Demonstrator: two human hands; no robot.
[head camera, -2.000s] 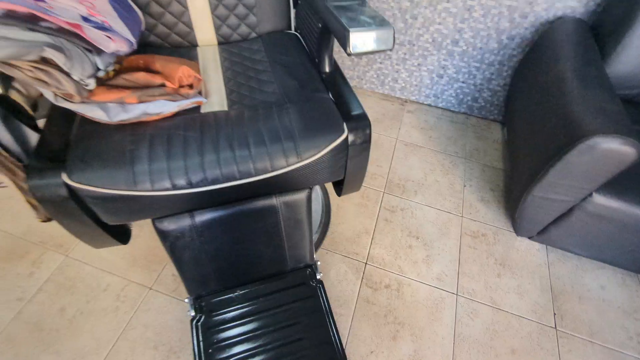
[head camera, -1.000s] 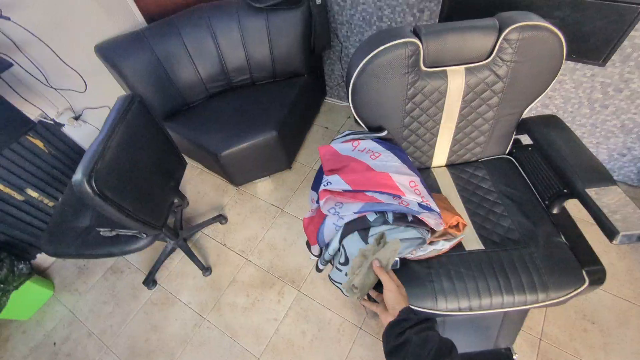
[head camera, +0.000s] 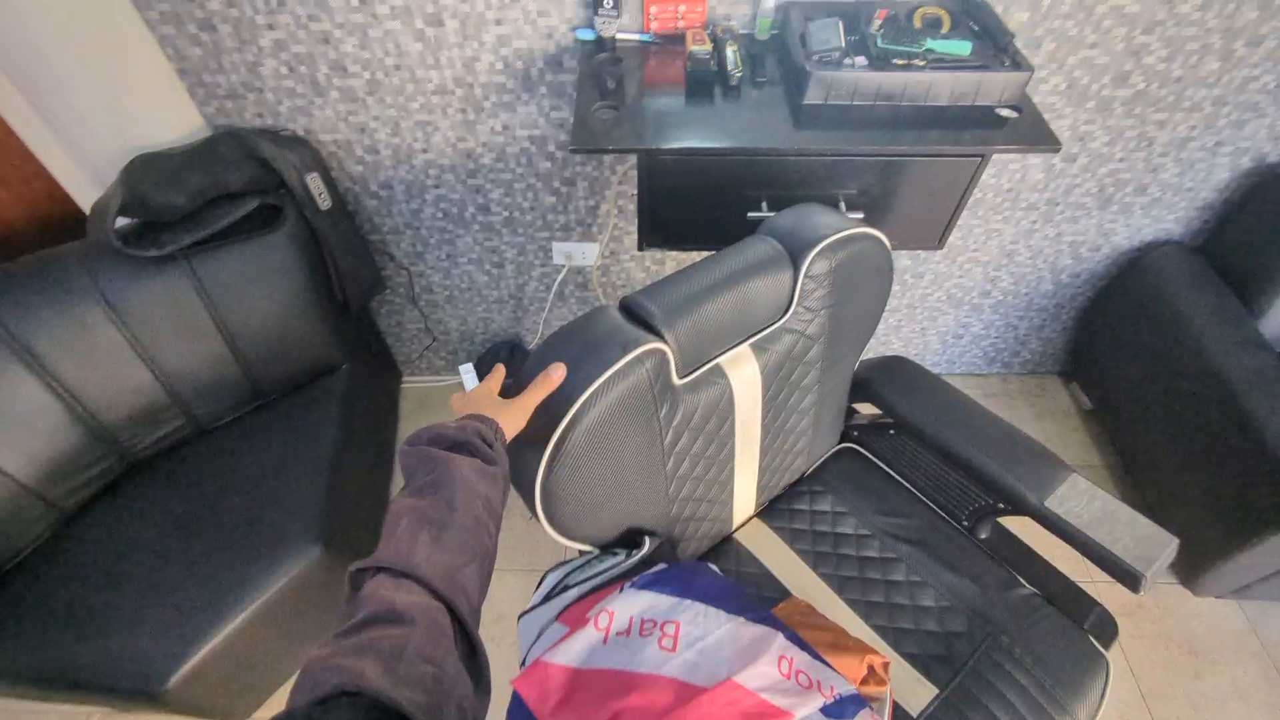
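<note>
My left hand (head camera: 510, 397) reaches in from the lower left in a dark sleeve. Its fingers are spread at the outer edge of the backrest of a black quilted barber chair (head camera: 610, 450), seemingly touching it. A cream stripe runs down the backrest and seat. On the near side of the seat lies a heap of cloths (head camera: 650, 640), with a red, white and blue printed cape on top and an orange fabric (head camera: 835, 650) beside it. My right hand is out of view.
A black sofa (head camera: 170, 560) with a black bag (head camera: 240, 210) over its back stands left. Behind the chair, a wall shelf with a drawer (head camera: 800, 200) holds a black tray (head camera: 910, 85) of tools. The chair's armrest (head camera: 1000, 450) and a dark armchair (head camera: 1170, 400) are at right.
One second ago a hand held a beige cloth or sponge over the heap; that item is not seen now. My left hand is now at the backrest. The view has shifted greatly.
</note>
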